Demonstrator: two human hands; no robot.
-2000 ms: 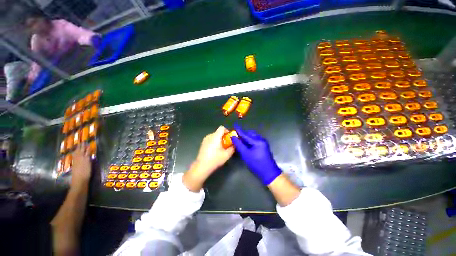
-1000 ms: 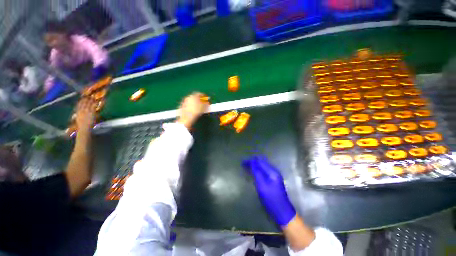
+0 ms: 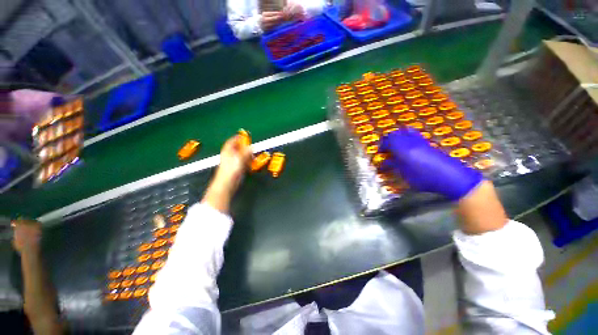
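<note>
My bare left hand [image 3: 233, 162] reaches to the belt-side rail, with an orange unit [image 3: 244, 138] at its fingertips. Two more orange units [image 3: 277, 164] lie on the bench just right of it. My right hand [image 3: 423, 160], in a purple-blue glove, is over the left part of the full tray stack [image 3: 368, 196], its fingertips at the orange units. The hand hides some pockets, and whether it grips a unit cannot be told. The part-filled tray [image 3: 134, 226] lies at left, with orange units and one pale piece [image 3: 159, 221]; my left sleeve partly covers it.
The green conveyor belt [image 3: 210, 124] crosses beyond the white rail and carries an orange unit [image 3: 189, 149]. Empty clear trays [image 3: 524, 124] and an open carton [image 3: 577, 91] are at right. Blue bins stand across the belt. A neighbour's arm [image 3: 33, 275] is at far left; other people are beyond.
The view has swung right. My hands have parted: the left went out to the rail, and the right moved from the bench onto the full tray stack. The neighbour's tray has moved beyond the rail.
</note>
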